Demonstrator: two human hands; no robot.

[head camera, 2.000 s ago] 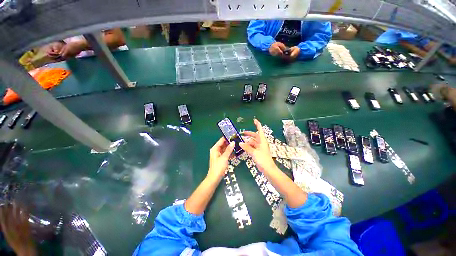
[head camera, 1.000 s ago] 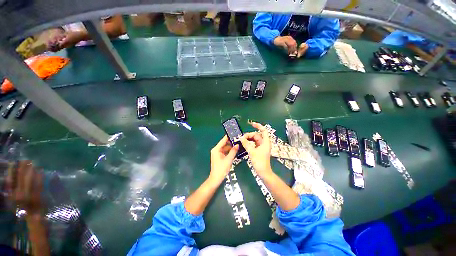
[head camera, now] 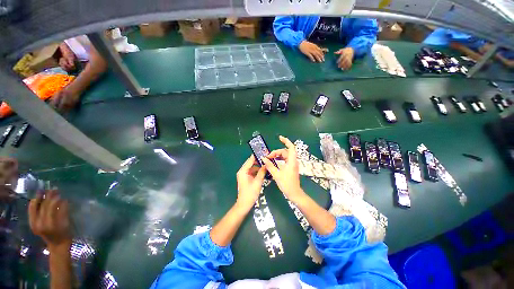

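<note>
My left hand [head camera: 249, 179] holds a black keypad phone [head camera: 259, 148] upright in front of me, its pale face toward me. My right hand [head camera: 286, 169] touches the lower part of the phone with thumb and fingertips, and its index finger points up. Whether a small part is at the fingertips cannot be told. Strips of adhesive parts [head camera: 267, 227] fan out under and beside my hands. A heap of whitish backing paper [head camera: 350, 197] lies right of them.
Several waiting phones [head camera: 394, 157] lie at right, beside a narrow strip [head camera: 448, 179]. Other phones [head camera: 191, 128] lie along the bench middle. Clear film [head camera: 163, 197] is at left, near another person's hand [head camera: 51, 217]. A clear compartment tray [head camera: 242, 66] lies across the bench.
My right fingers stay at the phone, with the index finger raised again. The phones in the bench middle have shifted left. Another phone now lies before the person opposite, whose hands are apart and empty.
</note>
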